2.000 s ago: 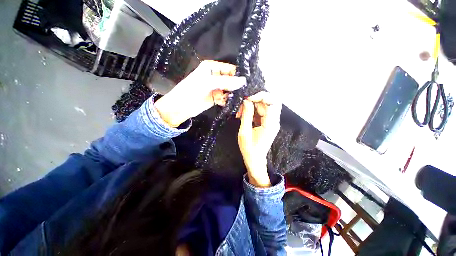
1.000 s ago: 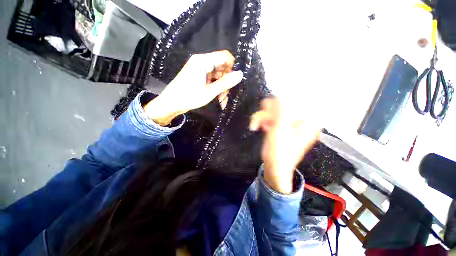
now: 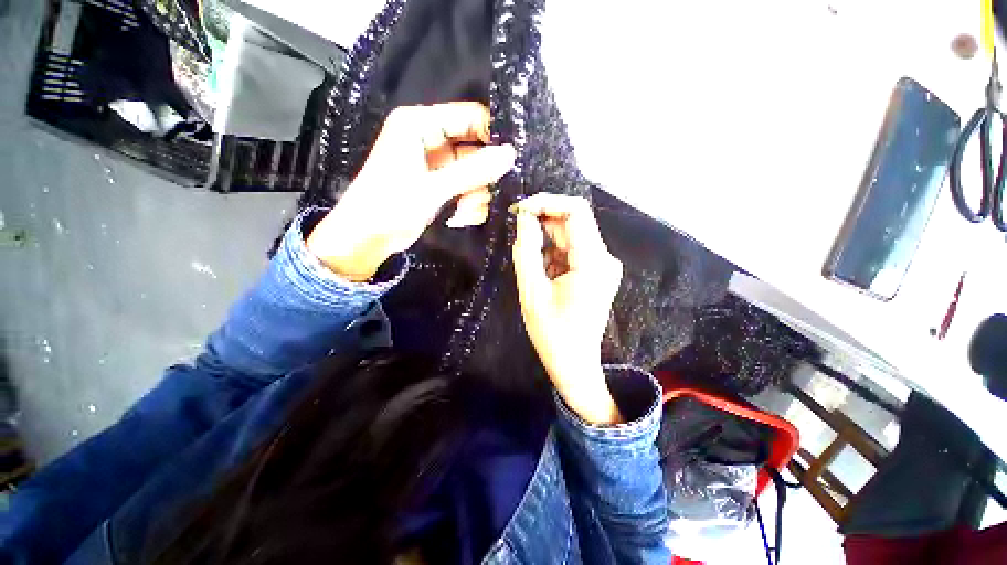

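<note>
A dark flecked garment [image 3: 558, 155] lies over my lap and the table edge, with smooth black lining [image 3: 433, 66] showing. A black braid trim with white flecks [image 3: 509, 66] runs down its edge between my hands. My left hand [image 3: 409, 182] pinches the braid edge between thumb and fingers. My right hand [image 3: 565, 270] is just below and to the right, thumb and forefinger pinched together at the braid. A needle or thread between the right fingertips is too small to make out.
On the white table [image 3: 707, 121] at right are a phone [image 3: 892, 188], black-handled scissors [image 3: 981, 166], a small red stick [image 3: 947, 306] and a dark cylinder [image 3: 990, 351]. A red basket [image 3: 778, 425] stands below the table edge. A black crate [image 3: 260, 160] is on the grey floor at upper left.
My right hand moved away from the braid to the right, blurred, and is now back at it with fingertips pinched. My left hand stays on the edge. The view has shifted slightly.
</note>
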